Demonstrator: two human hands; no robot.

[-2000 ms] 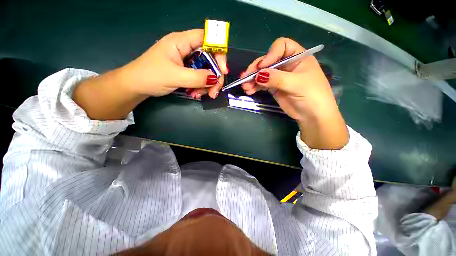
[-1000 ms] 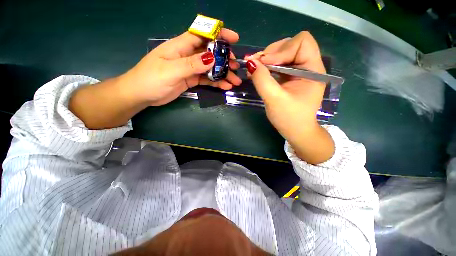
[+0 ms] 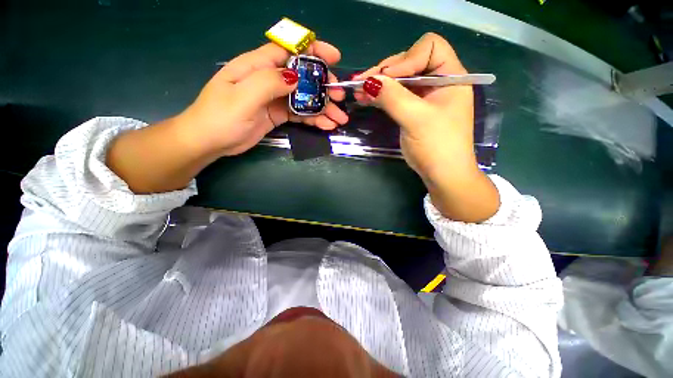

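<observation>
My left hand (image 3: 247, 96) holds a smartwatch housing (image 3: 308, 86), its open side facing up and showing a blue circuit board. A yellow-edged battery (image 3: 291, 35) with a white face lies just beyond the housing, above my left fingers. My right hand (image 3: 424, 96) grips silver tweezers (image 3: 450, 79). Their tips touch or nearly touch the right rim of the housing. Any small piece at the tips is too small to tell. A black square piece (image 3: 310, 143) and a glossy black sheet (image 3: 376, 142) lie under the hands.
The dark green bench (image 3: 354, 203) has a pale rail (image 3: 516, 37) along its far side. A clear plastic film (image 3: 601, 118) lies to the right. Another person's white sleeve (image 3: 653, 314) shows at the lower right.
My left hand has turned the housing from edge-on to open side up, with the battery swinging left. The tweezers have gone from the black square to the housing's right rim.
</observation>
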